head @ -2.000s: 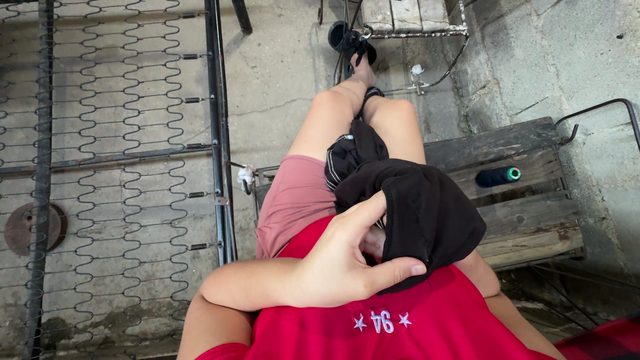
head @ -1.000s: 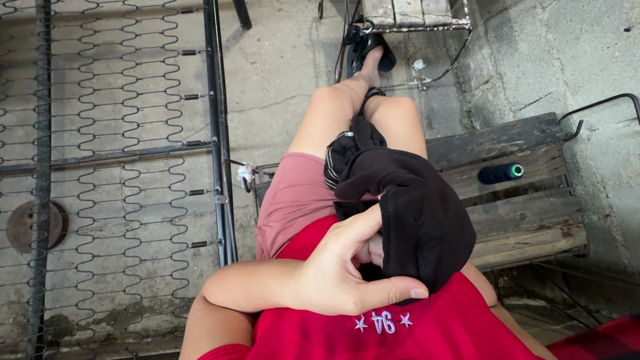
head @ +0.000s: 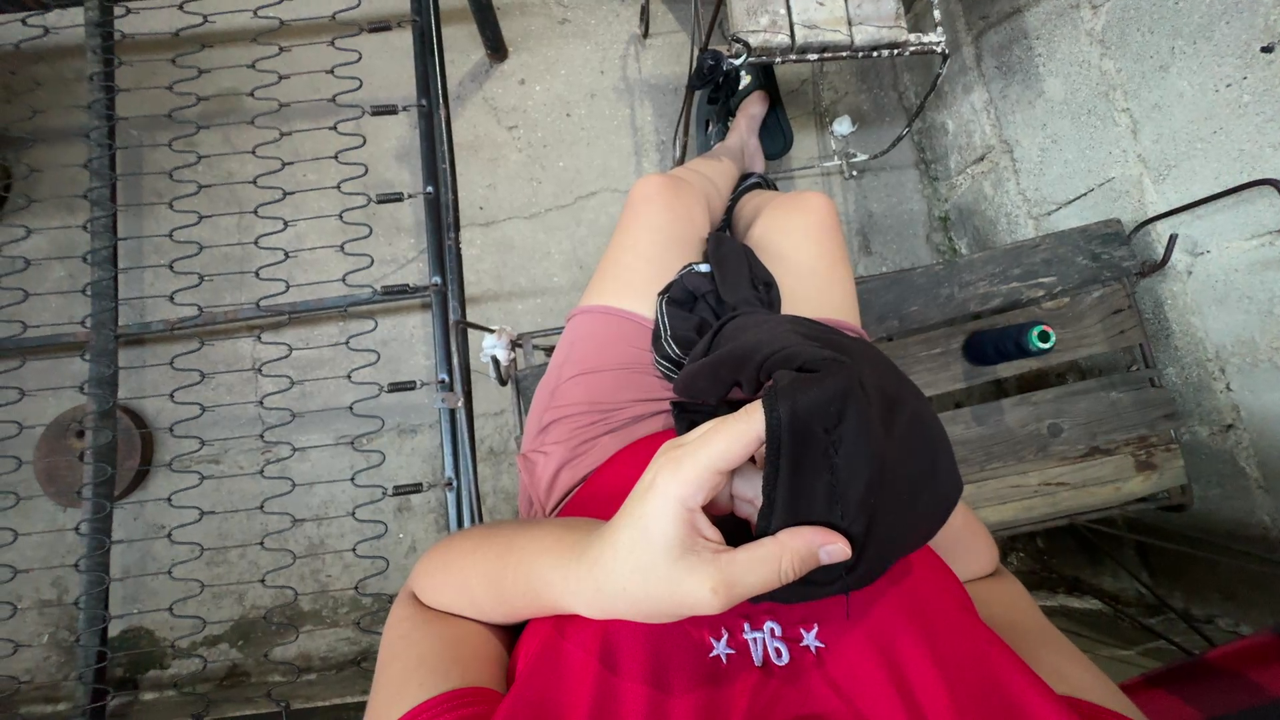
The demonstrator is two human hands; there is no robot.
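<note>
Black fabric (head: 860,460), part of a dark garment with white stitching lines, lies bunched over my lap. My left hand (head: 700,530) holds its hemmed edge, with the thumb on the outside and the other fingers partly hidden in the opening. Dark stitches run along the cloth near that edge. The right forearm (head: 970,540) reaches under the fabric, which hides my right hand; whether it holds anything cannot be seen. A cone of dark thread (head: 1010,342) with a green-rimmed end lies on its side on the wooden bench (head: 1060,430), to the right of the cloth.
At left stands a metal frame with wire springs (head: 270,300), its dark side rail (head: 440,260) near my legs. A small slatted seat (head: 820,25) is beyond my feet. A rough concrete wall (head: 1150,110) borders the right side, where a bent metal rod (head: 1200,200) rises by the bench.
The black cloth has shifted and its folds have changed, with a smoother, rounder stretch beside my left hand. My left thumb has moved slightly on the hem. The thread cone has stayed on the bench.
</note>
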